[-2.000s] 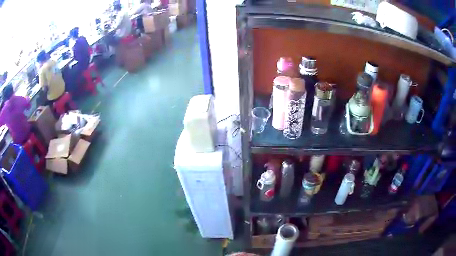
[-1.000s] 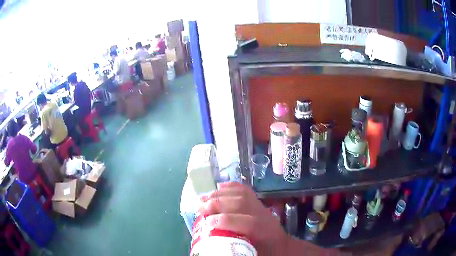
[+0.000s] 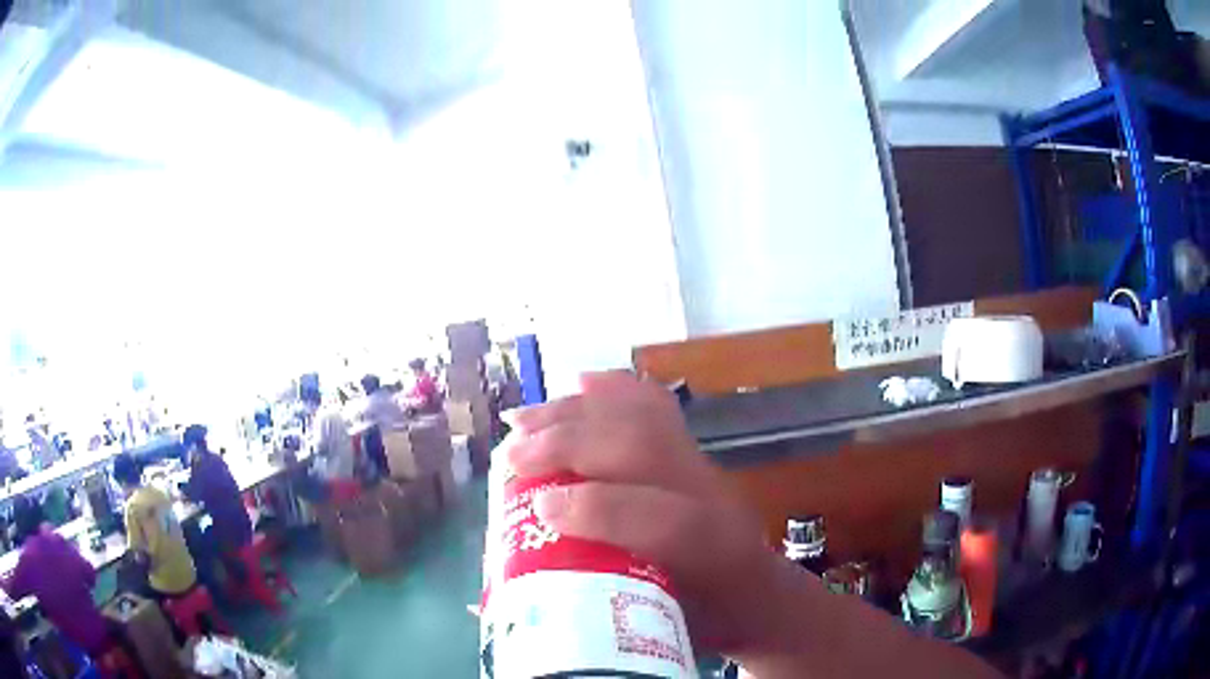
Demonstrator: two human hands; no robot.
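Note:
A white and red bottle [image 3: 571, 613] is upright and close in front of me, a little right of the middle. Its lower end shows and its top is hidden. My bare right hand [image 3: 650, 484] comes in from the lower right, its fingers wrapped around the upper part of the bottle. My left hand is out of the picture.
A dark shelf [image 3: 823, 414] with several bottles and a white object [image 3: 993, 350] on top stands at the right. Blue racking [image 3: 1135, 173] is behind it. Seated people, red stools [image 3: 266, 570] and stacked cartons [image 3: 419, 448] are at the left.
The view has tilted upward. My right hand and the bottle have come up from the bottom edge, the bottle now higher and closer. The shelf sits lower in the picture.

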